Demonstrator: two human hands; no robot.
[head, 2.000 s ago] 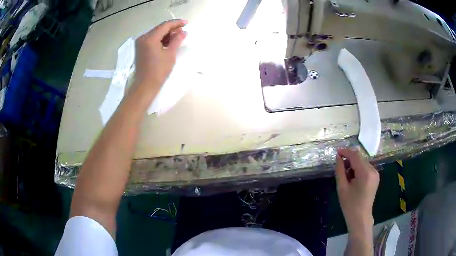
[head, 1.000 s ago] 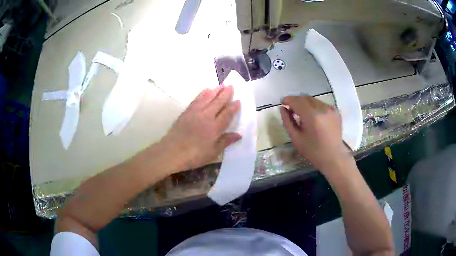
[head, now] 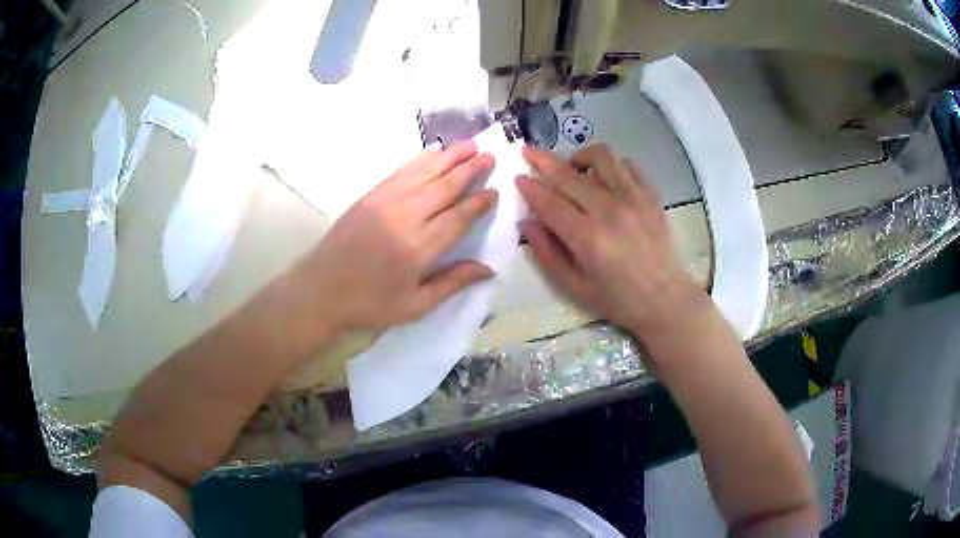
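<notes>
A curved white collar piece (head: 416, 363) lies on the table, its upper end at the presser foot (head: 513, 124) and its lower end over the wrapped front edge. My left hand (head: 405, 236) lies flat on its left side, fingertips just short of the presser foot. My right hand (head: 600, 231) rests on its right edge, fingers spread and pointing to the needle area. Both hands press on the piece; neither is closed around it. The needle tip cannot be made out.
Stacked collar pieces (head: 726, 189) arc right of the needle. Crossed white pieces (head: 100, 205) lie far left, beside a lamp-washed pile (head: 205, 231). A grey flat strip (head: 343, 42) is at top. The machine head (head: 716, 37) stands top right. A board with red lettering (head: 684, 494) is low right.
The left hand brought a collar piece from the left to the needle area. Since then its upper end has moved under the presser foot, its lower end swung left, and my right hand came onto it.
</notes>
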